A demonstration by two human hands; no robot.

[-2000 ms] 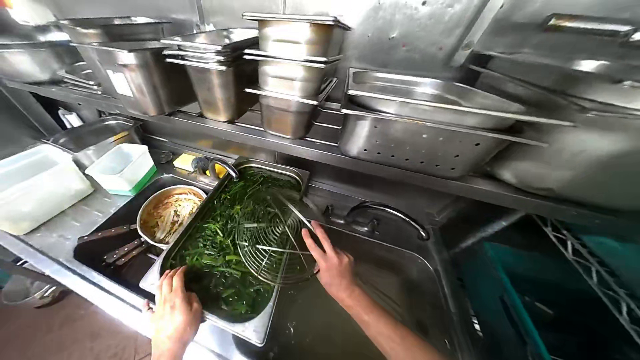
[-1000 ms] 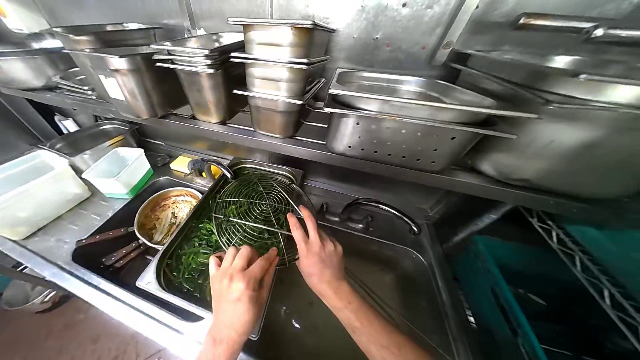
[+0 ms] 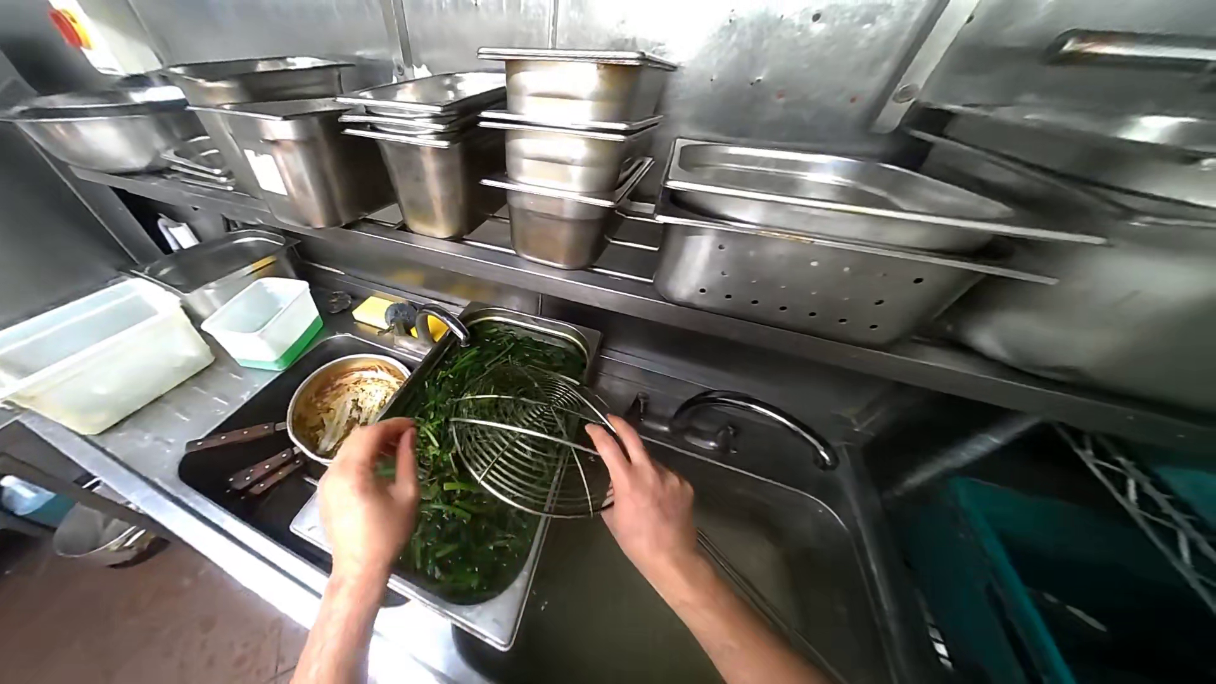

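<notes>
My right hand [image 3: 649, 489] grips the rim of a round wire skimmer [image 3: 522, 446], whose spiral basket is tilted over a deep stainless steel pan [image 3: 521, 613]. Its long handle runs down to the right, partly behind my right forearm. Chopped leafy greens [image 3: 465, 541] lie in water in the pan. My left hand [image 3: 369, 489] is above the pan's left edge, its thumb and fingers apart, and I see nothing held in it.
A food-stained saucepan [image 3: 347, 404] and wooden-handled utensils [image 3: 261, 467] sit in the left sink. Right of the pan is a water-filled sink [image 3: 760, 560] with a curved faucet [image 3: 755, 404]. A shelf [image 3: 608, 290] of steel pans overhangs. Plastic tubs [image 3: 266, 323] stand left.
My left hand has moved left, away from the skimmer, where it was a second ago. The skimmer's tilt has changed in my right hand.
</notes>
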